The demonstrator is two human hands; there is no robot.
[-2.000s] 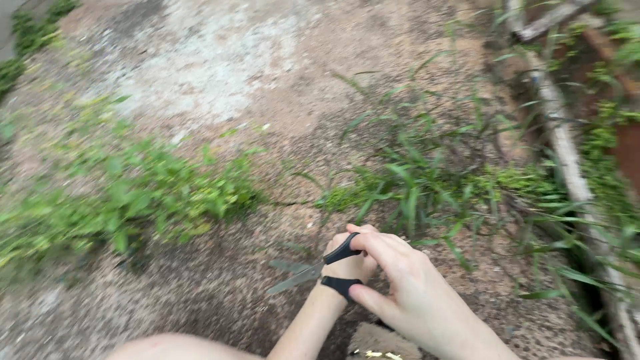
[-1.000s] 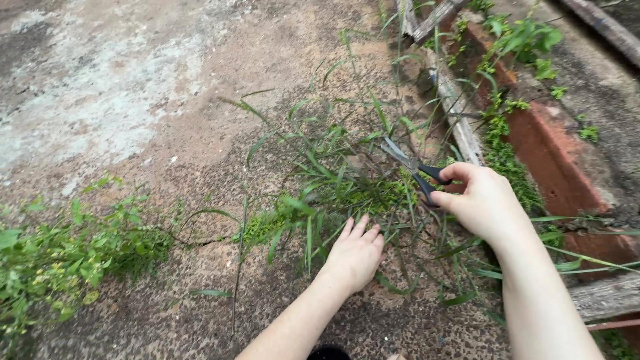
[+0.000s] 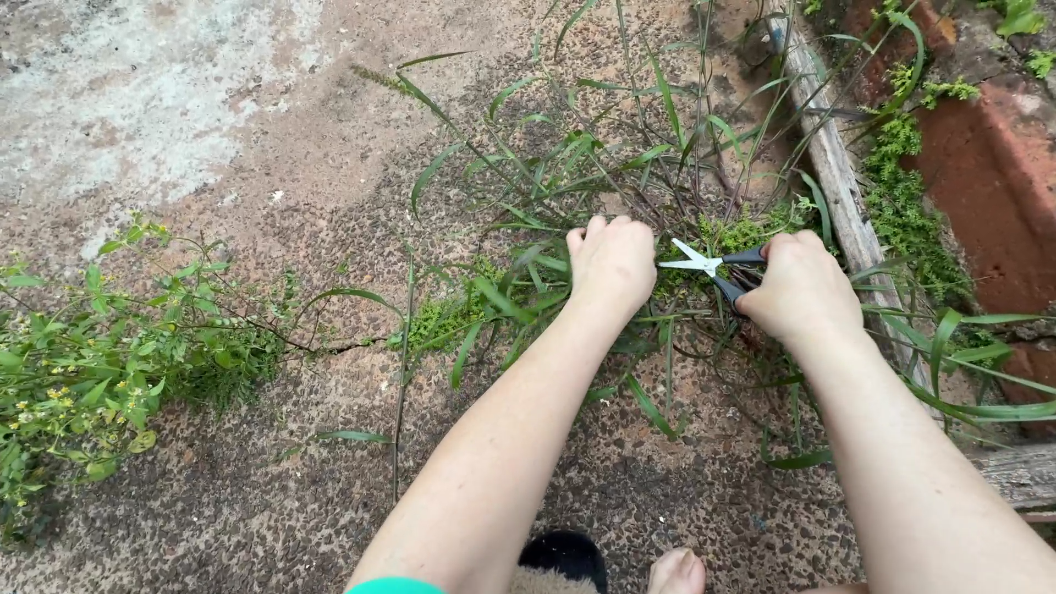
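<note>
My right hand (image 3: 804, 289) holds a pair of scissors (image 3: 705, 262) by its black handles. The blades are spread and point left toward my left hand (image 3: 615, 260), low among the grass stems. Curled fingers of my left hand close on a tuft of grass (image 3: 536, 280); the gripped part is mostly hidden behind the hand. Long grass blades spread around both hands, growing from rough, pebbled concrete.
A weathered wooden strip (image 3: 841, 181) runs along the right, beside a red brick edge (image 3: 990, 181) with small green plants. Leafy weeds with small yellow flowers (image 3: 74, 396) grow at the left along a crack. A dark shoe (image 3: 565, 557) and bare toes (image 3: 676, 571) are at the bottom.
The scissors, held near the grass a second ago, now have their blades beside my left hand. The left hand's fingers, spread on the grass before, are now curled. The view has shifted.
</note>
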